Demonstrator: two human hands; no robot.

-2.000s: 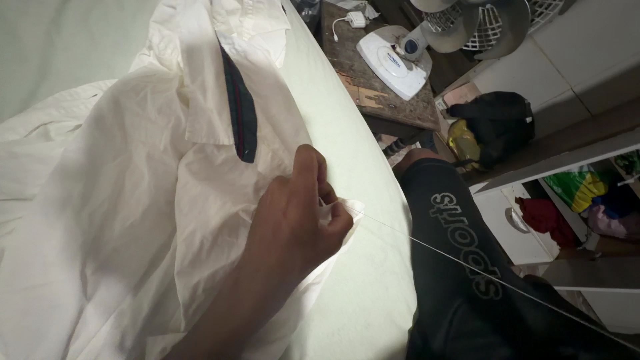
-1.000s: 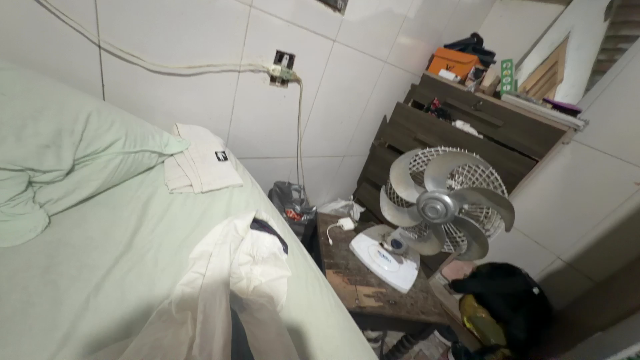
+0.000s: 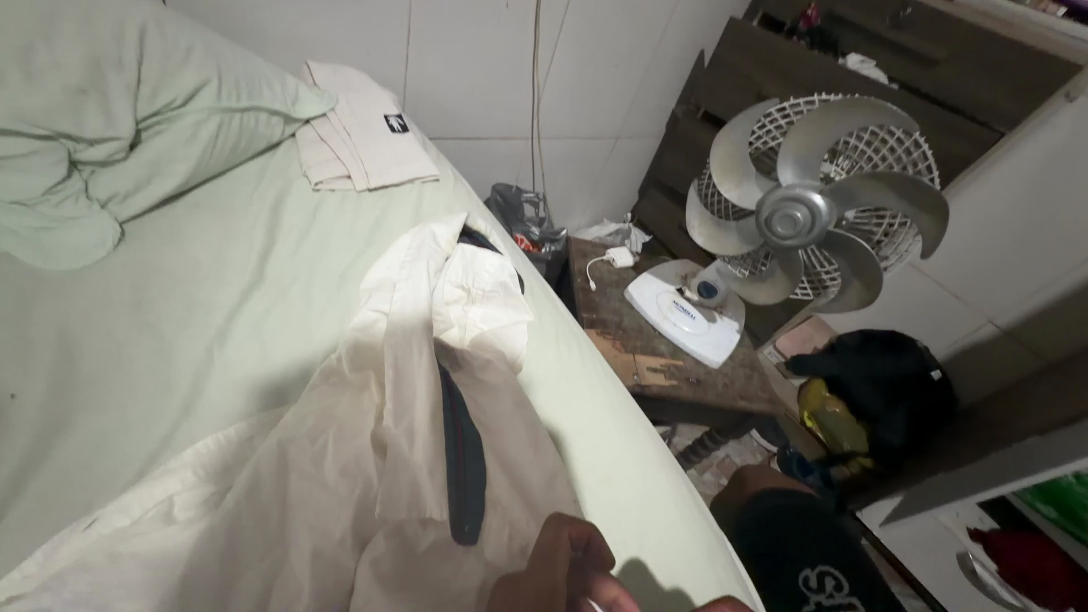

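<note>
A white cloth garment (image 3: 340,476) with a dark navy strip (image 3: 463,459) along an opening lies on the pale green bedsheet. My left hand (image 3: 565,565) shows at the bottom edge, beside the garment's right side, its fingers bent and close together. Something small and white shows at its fingertips, cut off by the frame, so its grip is unclear. Of my right hand (image 3: 722,605) only a sliver shows at the bottom, just right of the left hand; what it holds is hidden. No thread can be made out.
A folded cream cloth (image 3: 365,144) lies near a green pillow (image 3: 170,110). Right of the bed (image 3: 629,450), a white-based fan (image 3: 795,217) stands on a worn wooden table (image 3: 620,340). My dark-clad leg (image 3: 799,544) is beside the bed, near a black bag (image 3: 884,382).
Two seconds ago my left hand pinched the garment's edge, with a thread running right. One second ago no hand was in view; now both show at the bottom. The view has swung considerably.
</note>
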